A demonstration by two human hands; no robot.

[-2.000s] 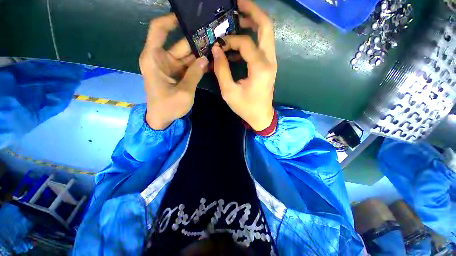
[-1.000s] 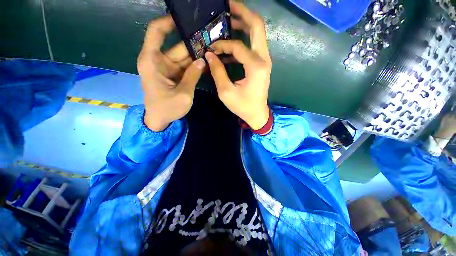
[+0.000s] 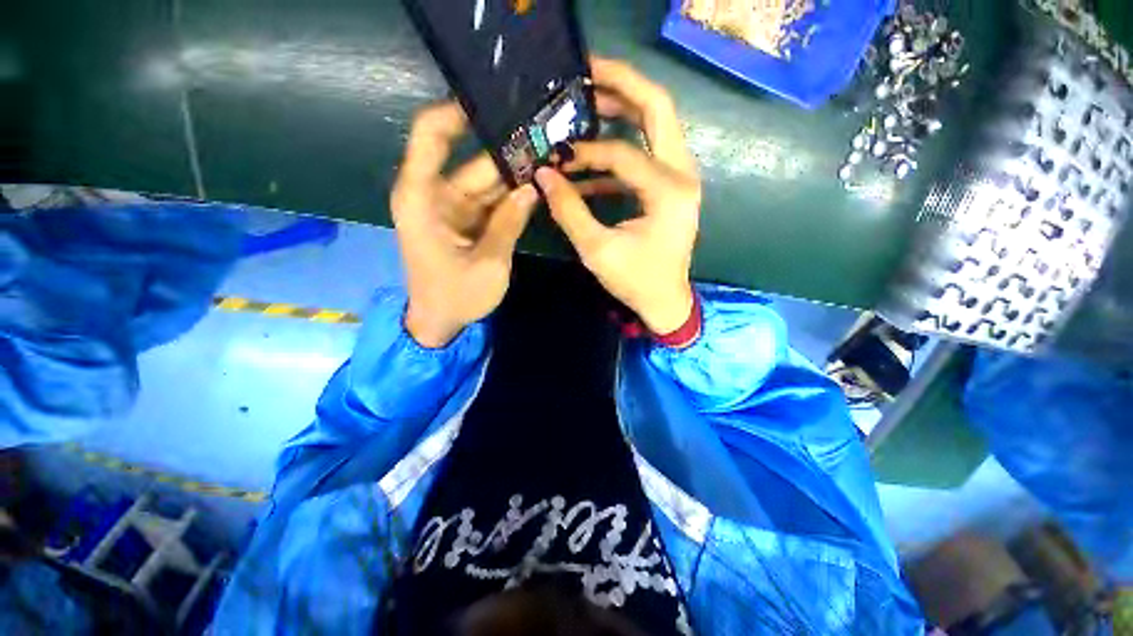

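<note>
A black phone unit (image 3: 497, 68) is held tilted above the bench edge, its open board end (image 3: 543, 134) towards me with green, silver and white areas. My left hand (image 3: 462, 224) grips its left side, thumb at the lower corner. My right hand (image 3: 634, 205) is at the right side, some fingers behind the phone, with thumb and index finger together at the board end. A small dark piece (image 3: 562, 153) shows at the right index fingertip; whether it is pinched or part of the phone I cannot tell.
The dark green bench (image 3: 298, 112) runs across the top. At the right are a blue bin (image 3: 814, 77) with small yellowish pieces, a loose pile of small parts (image 3: 905, 93) and a white parts tray (image 3: 1025, 224). Blue-sleeved people are left (image 3: 112, 311) and right (image 3: 1069, 422).
The view has shifted, so more of the phone and of the blue bin's contents shows. My right thumb and index finger still work at the board end; both hands keep hold of the phone.
</note>
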